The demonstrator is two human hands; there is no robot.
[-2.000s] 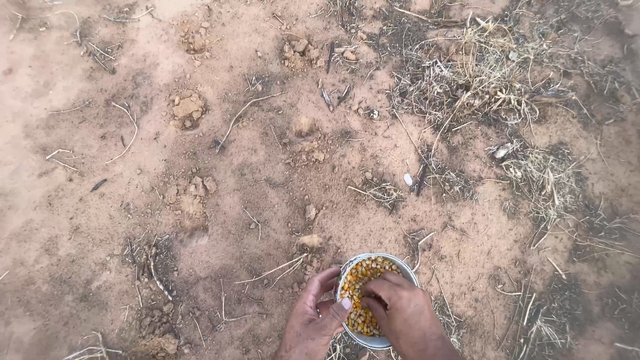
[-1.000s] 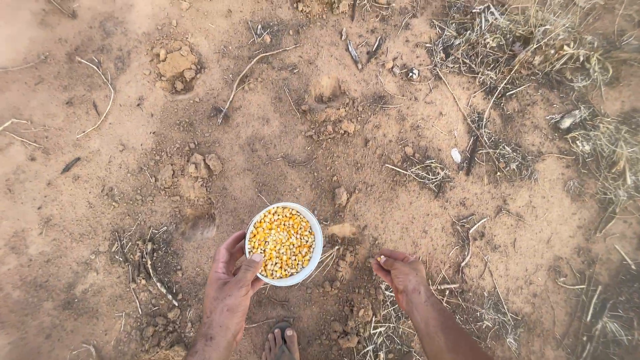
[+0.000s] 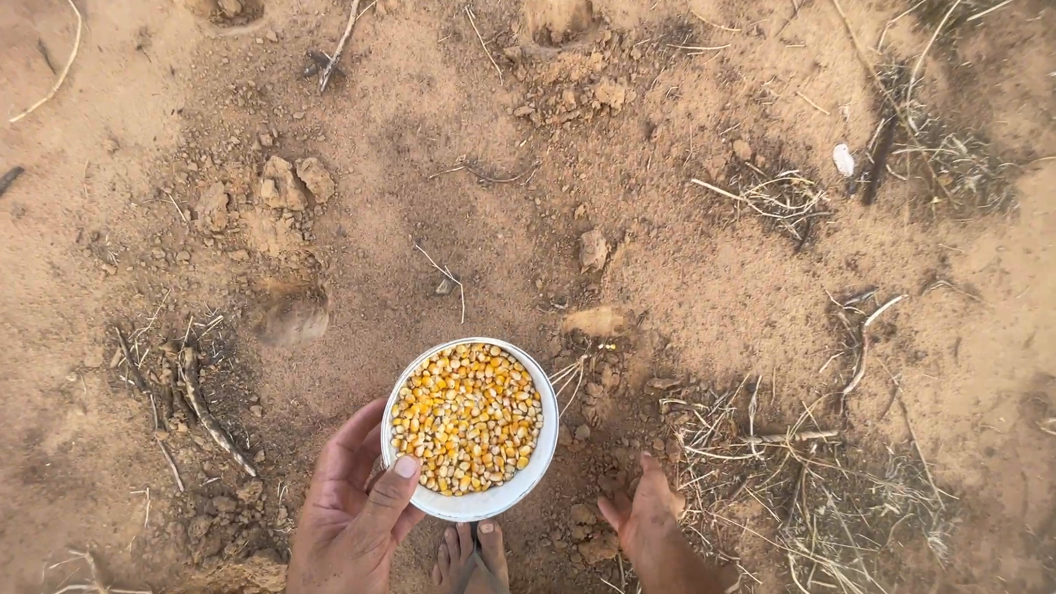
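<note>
My left hand [image 3: 363, 503] grips the left side of a round white bowl [image 3: 528, 487], its thumb over the rim. Yellow and whitish maize kernels [image 3: 466, 417] fill much of the bowl. To the right of the bowl and low over the soil, my right hand [image 3: 652, 507] has its fingers apart, and nothing shows in it. A few loose kernels [image 3: 608, 346] are near a shallow hole [image 3: 596, 322] in the soil, above my right hand in the view. The bowl hides part of the ground and part of my foot.
A sandalled foot [image 3: 472, 557] stands below the bowl. Dry straw and twigs [image 3: 796, 487] lie at the lower right, more sticks [image 3: 198, 404] at the left. Other shallow holes [image 3: 293, 313] and soil clods [image 3: 282, 183] mark the ground. A small white object [image 3: 843, 160] lies upper right.
Two seconds ago my right hand was in the kernels; it then moved out to the right of the bowl. Its fingers have since spread, and loose kernels now show by the hole.
</note>
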